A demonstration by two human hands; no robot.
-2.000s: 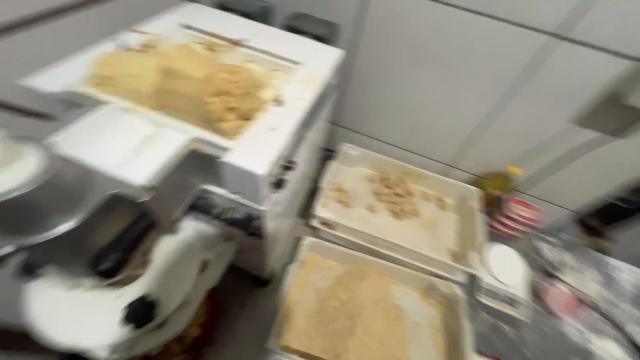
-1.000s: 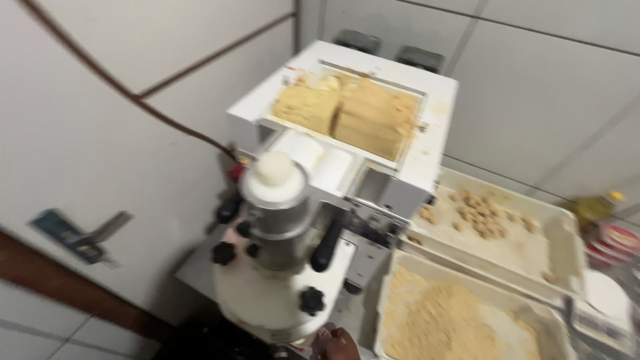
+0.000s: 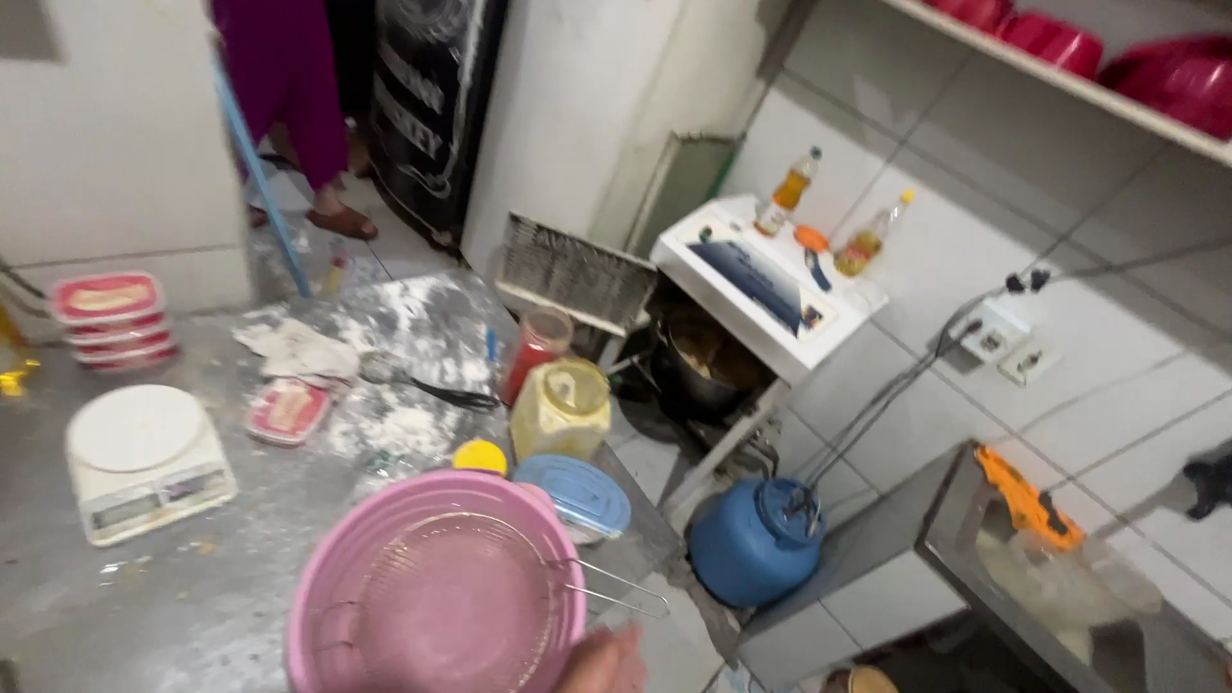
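One bare hand (image 3: 606,662), probably my right hand, shows at the bottom edge beside the rim of a pink plastic basin (image 3: 322,558); its fingers are blurred, and whether they touch the rim cannot be told. Inside the basin rests a wire-mesh strainer (image 3: 462,597), its wire handle sticking out over the right rim. My left hand is out of view. Behind the basin are a yellow lid (image 3: 479,456), a blue-lidded container (image 3: 576,493) and a yellowish plastic jar (image 3: 561,409). A white kitchen scale (image 3: 144,462) sits to the left.
Flour covers part of the grey counter (image 3: 241,587), around a cloth (image 3: 296,351) and a red-and-white tub (image 3: 289,411). Stacked tubs (image 3: 114,318) stand farther left. A blue gas cylinder (image 3: 756,544) and a sink (image 3: 1039,587) are at right. A person in purple trousers (image 3: 294,87) stands beyond.
The view has swung from the white machine and trays to the counter with the pink basin. A hand seen at the machine's bottom edge one second ago now shows beside the basin.
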